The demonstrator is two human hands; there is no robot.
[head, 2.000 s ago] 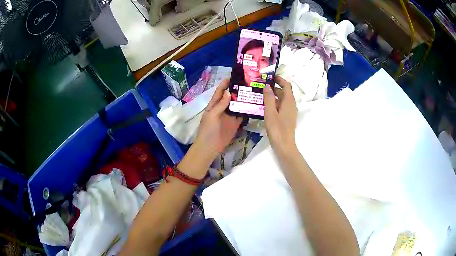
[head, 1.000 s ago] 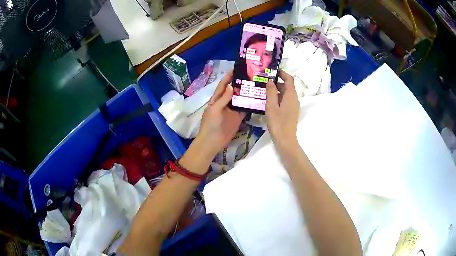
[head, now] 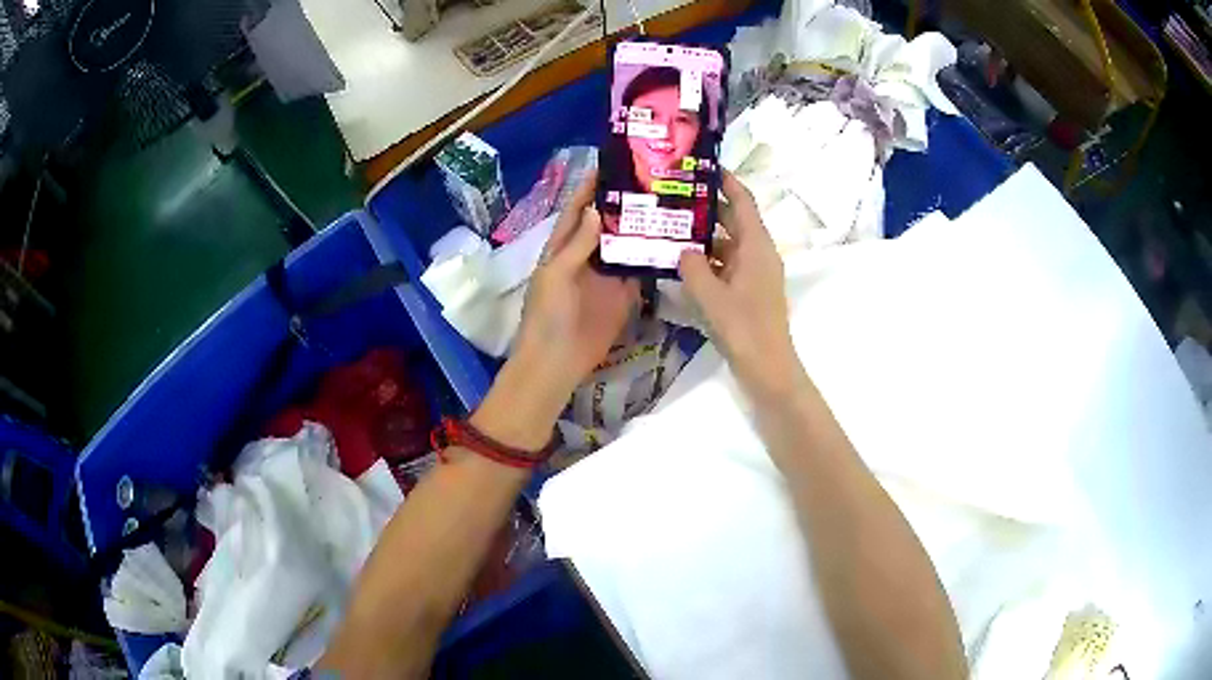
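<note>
A black smartphone (head: 661, 160) with a lit screen is held upright above the blue bins, at the top centre. The screen shows a face with message bubbles over it. My left hand (head: 574, 299) grips the phone's lower left side; a red cord is round the wrist. My right hand (head: 747, 286) holds the lower right side, its thumb at the bottom of the screen. White fabric (head: 691, 531) lies to the right, partly under my right forearm.
A blue bin (head: 200, 385) at left holds white cloth (head: 286, 545) and red cloth (head: 379, 405). The bin behind holds a green and white box (head: 472, 182), a pink packet (head: 534, 199) and a white bundle (head: 813, 166). A fan (head: 113, 33) and another table (head: 386, 100) stand beyond.
The phone has moved up and slightly left with both hands. My right thumb has moved down to the lower edge of the screen.
</note>
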